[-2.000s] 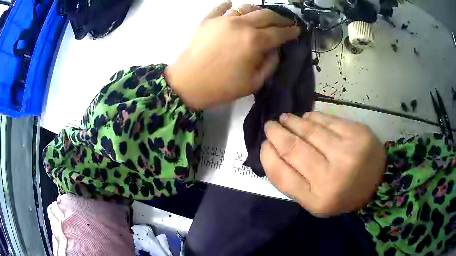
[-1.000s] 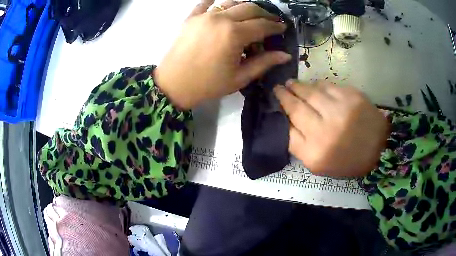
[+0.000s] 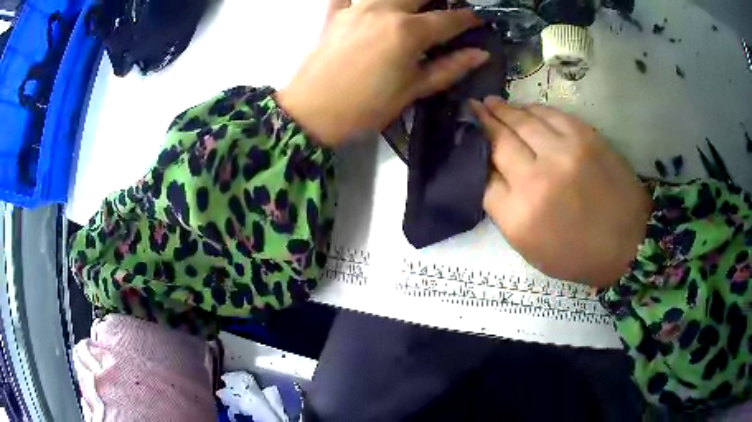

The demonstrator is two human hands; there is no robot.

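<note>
A soft black fabric band point(image 3: 448, 185) lies on the white table, its rounded near end above the printed ruler. My left hand point(image 3: 383, 70) is on its upper part, thumb and fingers pressing the cloth near the machine parts at the top. My right hand point(image 3: 565, 185) holds the band's right edge at mid-length between thumb and fingertips. The far end of the band, the needle and the presser foot are hidden or too unclear to tell. A dark curved edge shows left of the band, under my left hand.
A cream ribbed knob point(image 3: 567, 46) stands right of the band's top. Dark snips or tweezers point(image 3: 714, 161) lie far right, near my sleeve. A blue bin point(image 3: 62, 107) with black pieces is at the left edge. A black heap point(image 3: 152, 33) lies upper left. The printed ruler point(image 3: 495, 293) runs along the front edge.
The band has moved up, away from the table's front edge, and its near end now lies flat. My right hand has moved up along it from the near end. My left hand stays near the top.
</note>
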